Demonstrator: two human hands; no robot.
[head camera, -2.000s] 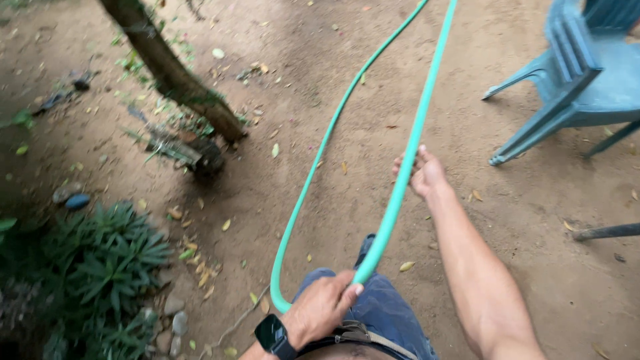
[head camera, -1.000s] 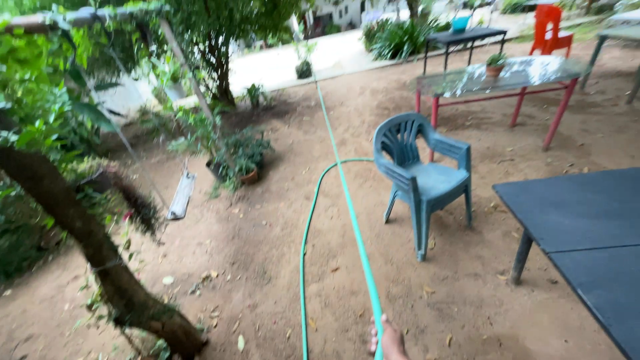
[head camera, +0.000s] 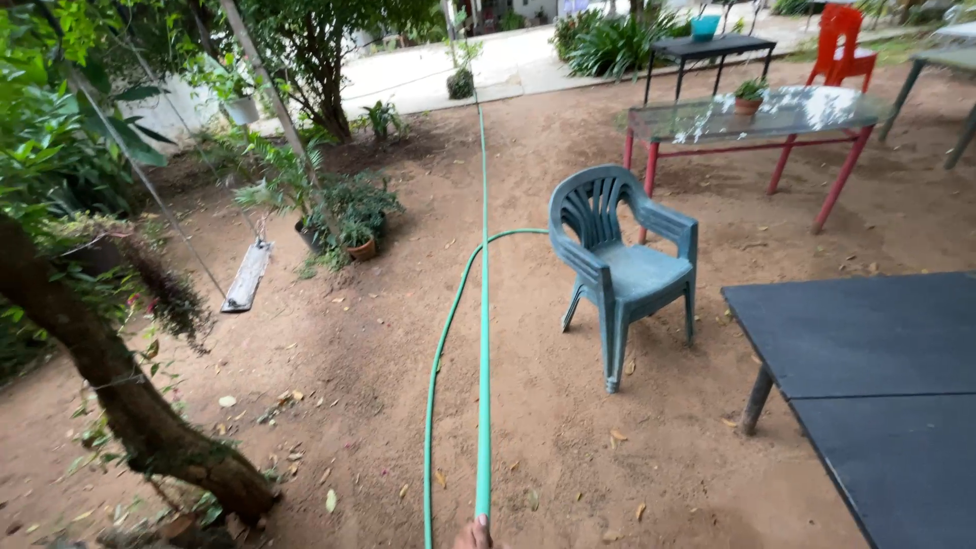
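Observation:
A green garden hose (head camera: 484, 343) runs away from me over the bare ground, toward the paved strip at the back. At the bottom edge my right hand (head camera: 474, 534) is partly in view, its fingers closed on the near end of this straight stretch; the rest of the hand is cut off by the frame. A second length of the same hose lies in a curve to the left and bends behind the blue-green plastic chairs. My left hand is out of view.
Stacked plastic armchairs (head camera: 648, 267) stand right of the hose, with a dark table (head camera: 877, 343) nearer. Behind are a glass-topped table (head camera: 663, 126) and a red chair (head camera: 839, 46). On the left are a leaning trunk (head camera: 137, 396), a swing seat (head camera: 248, 278) and potted plants (head camera: 358, 210).
The view has tilted up from the ground to the yard. My left hand, on the hose two seconds ago, has left the view. My right hand now shows only at the bottom edge.

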